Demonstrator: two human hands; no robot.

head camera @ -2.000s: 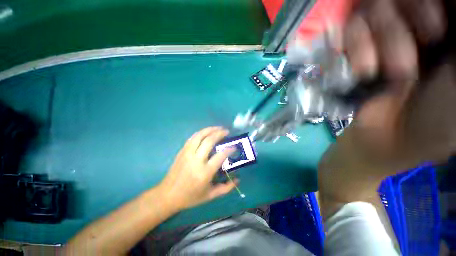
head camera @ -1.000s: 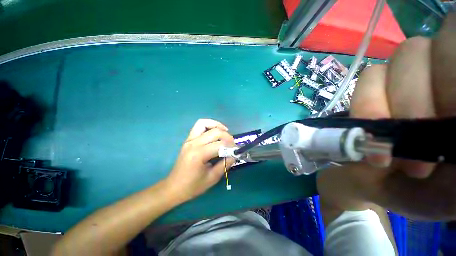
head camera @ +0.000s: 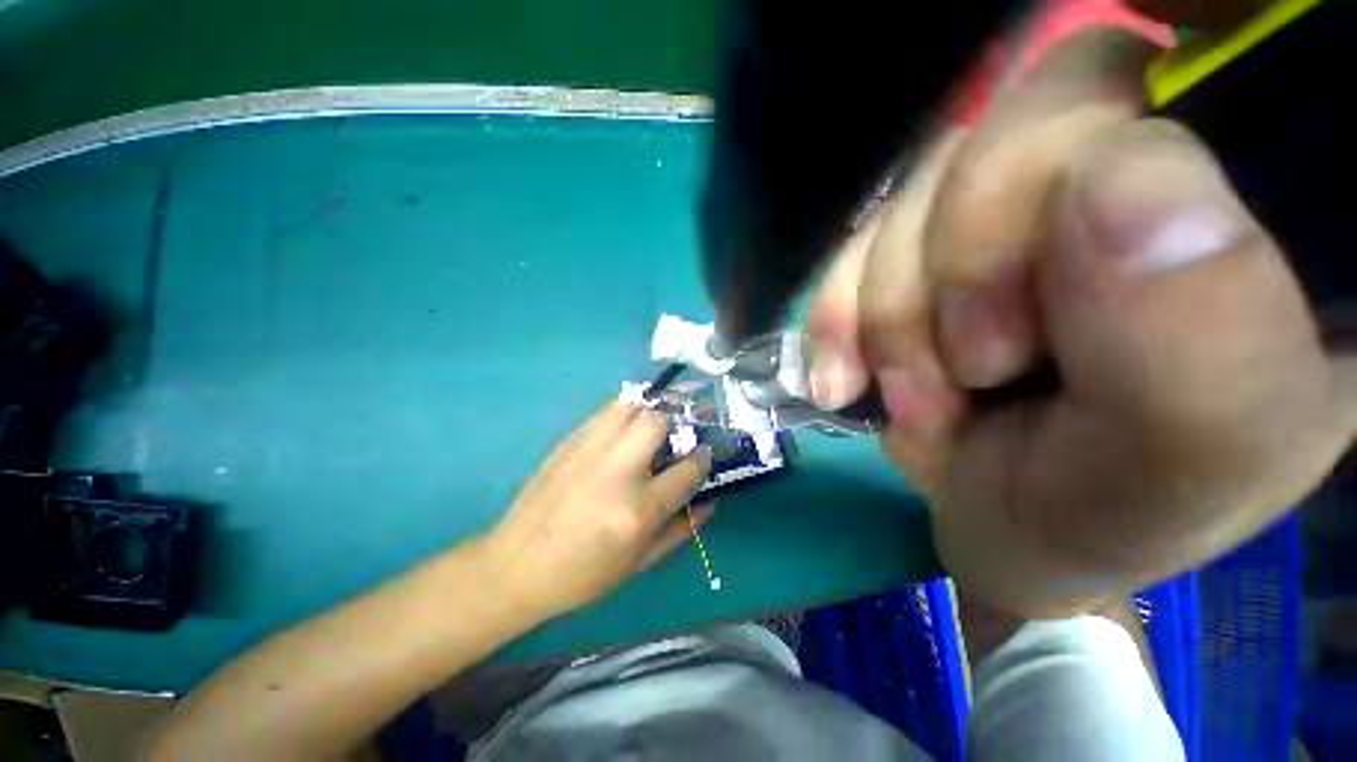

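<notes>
My left hand [head camera: 588, 499] holds a black plastic housing [head camera: 749, 465] with a white frame-shaped insert on the bench. A thin yellow-and-black wire lead [head camera: 700, 545] with a pale connector hangs from its lower side. My right hand [head camera: 1072, 313], large and close to the camera, is closed around the electric screwdriver [head camera: 833, 134], a thick black body, blurred. Its silver and white nosepiece [head camera: 744, 372] is over the housing and partly covers it. Whether the bit touches a screw cannot be seen.
Black housings [head camera: 112, 554] lie at the left end of the teal bench [head camera: 372, 298]. The green conveyor [head camera: 372, 42] runs behind the bench's pale edge. Blue crates [head camera: 1228, 633] stand at lower right, and a cardboard box [head camera: 112, 725] is at lower left. The right-hand parts pile is hidden.
The screwdriver has swung more upright over the housing, and my right hand has come nearer the camera, now covering the parts pile. My left hand stays on the housing, which has shifted slightly.
</notes>
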